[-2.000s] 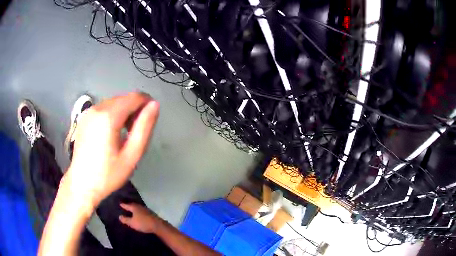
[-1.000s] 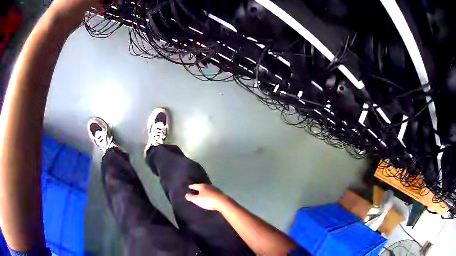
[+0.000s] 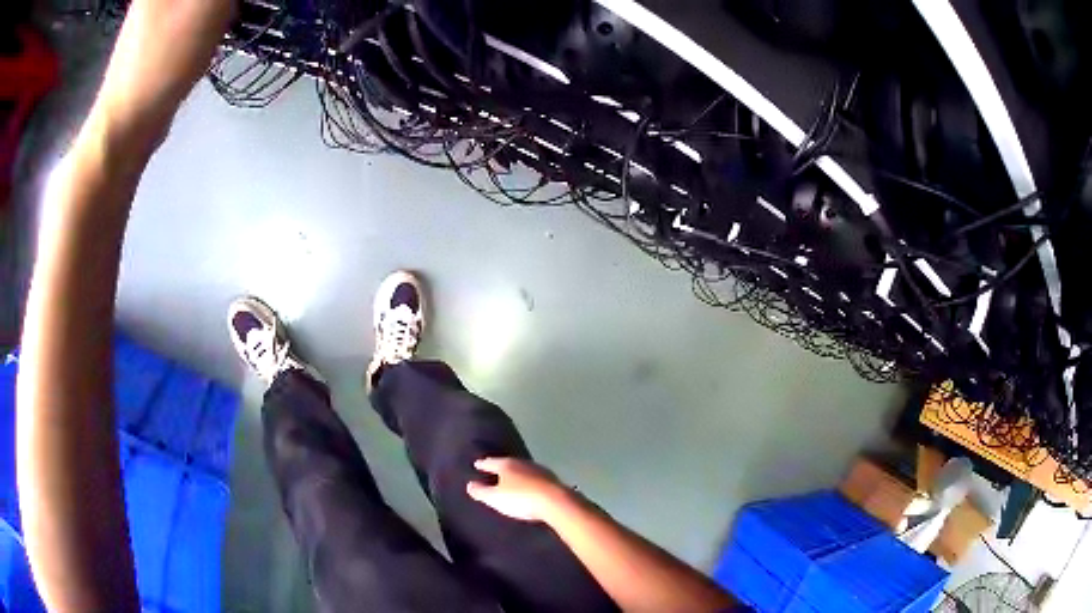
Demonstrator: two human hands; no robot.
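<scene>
Black units sit in rows on the dark rack shelves (image 3: 719,156) with white edge strips, across the top and right. Black charging cables (image 3: 515,180) hang in loops off the shelf fronts. My left arm reaches up the left side to the rack's top left end. My left hand (image 3: 186,18) is mostly cut off by the top edge, so its fingers and any hold are hidden. My right hand (image 3: 515,487) is low, in front of my dark trouser leg, away from the rack. It is empty, with fingers loosely bent and apart.
Blue totes (image 3: 174,479) stand at the lower left, partly behind my left arm. Another blue tote (image 3: 826,557) stands at the lower right, beside a brown carton (image 3: 880,489), a yellow-orange bench (image 3: 994,443) and a floor fan (image 3: 992,595). My shoes (image 3: 398,321) are on the grey-green floor.
My left hand has risen from the middle left to the rack's top end. My right hand has moved right. The view has shifted, bringing in blue totes at the left.
</scene>
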